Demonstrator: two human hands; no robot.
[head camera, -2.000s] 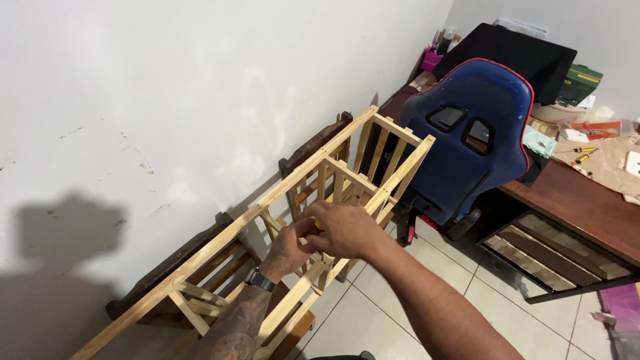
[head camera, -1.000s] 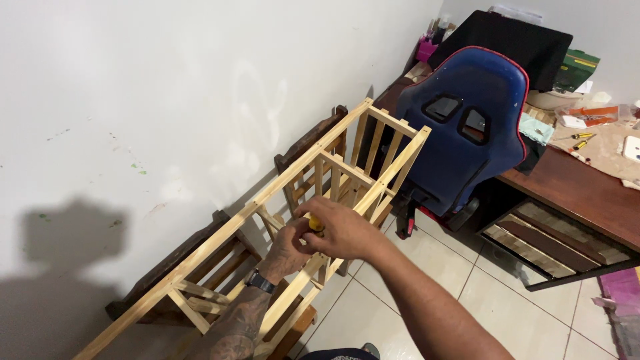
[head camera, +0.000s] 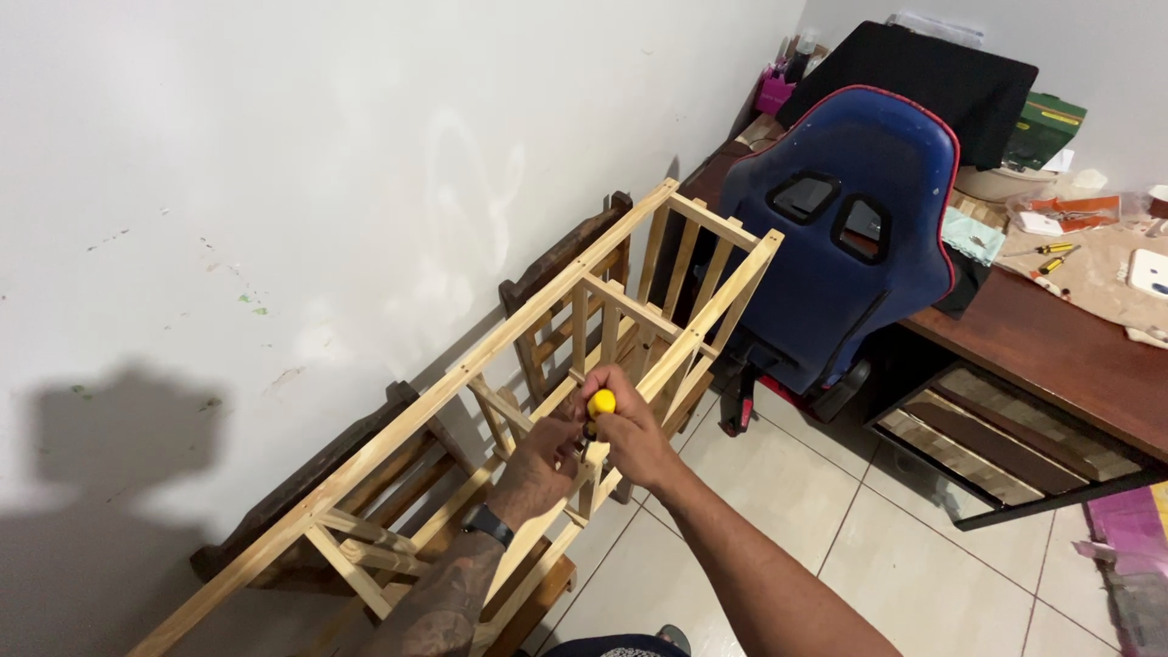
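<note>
A long pale wooden slatted frame (head camera: 392, 438) lies across the view, with crosspieces and slats between its two top rails. My right hand (head camera: 630, 438) is closed around a screwdriver with a yellow handle (head camera: 601, 402), its shaft pointing down to the near rail. Beside it, my left hand (head camera: 543, 465), with a dark watch on the wrist, has its fingers at the screwdriver's shaft, close to the rail. Whether those fingers pinch the shaft or a screw is hidden.
Dark wooden chairs (head camera: 301, 484) stand beneath the frame along the white wall. A blue gaming chair (head camera: 849, 246) is beyond its far end. On the right, a brown desk (head camera: 1049, 338) bears two more screwdrivers (head camera: 1058, 258), a green box (head camera: 1049, 128) and plastic bags.
The yellow screwdriver handle, mostly covered by my hands earlier, now shows above my right fist. Both hands stay at the near rail.
</note>
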